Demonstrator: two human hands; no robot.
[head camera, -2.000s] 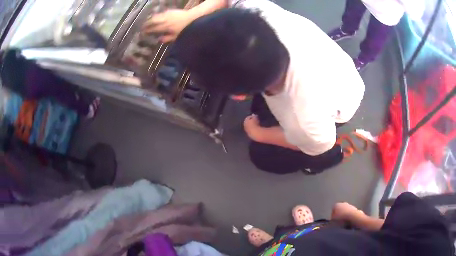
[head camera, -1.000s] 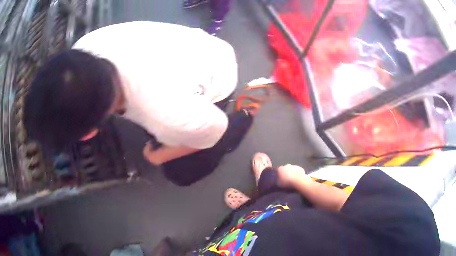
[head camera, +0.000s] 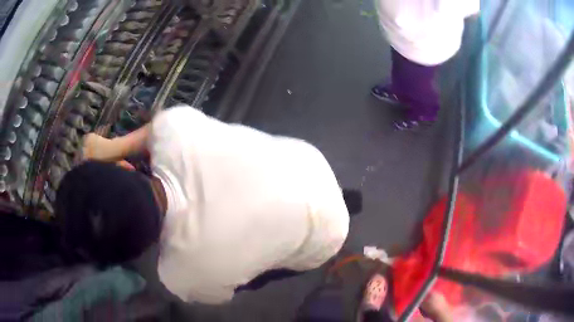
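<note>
A tall metal rack with close rows of pinched grey and brown cloth pieces stands at the upper left. A crouching person in a white top bends over the rack's near end, one hand among the rows. My right hand is blurred and cut off at the bottom edge, beside a metal bar and red bags; its fingers cannot be made out. My left hand is out of the picture. One of my patterned shoes shows at the bottom.
Crumpled red bags lie at the right behind a dark metal frame bar. A teal-rimmed bin is at the upper right. A second person in a white top and purple trousers stands beyond. A teal and dark fabric pile lies at the lower left.
The view has swung up and along the rack, so more cloth rows show. The crouching person now leans farther over the rack with an arm in it. My body has mostly left the picture.
</note>
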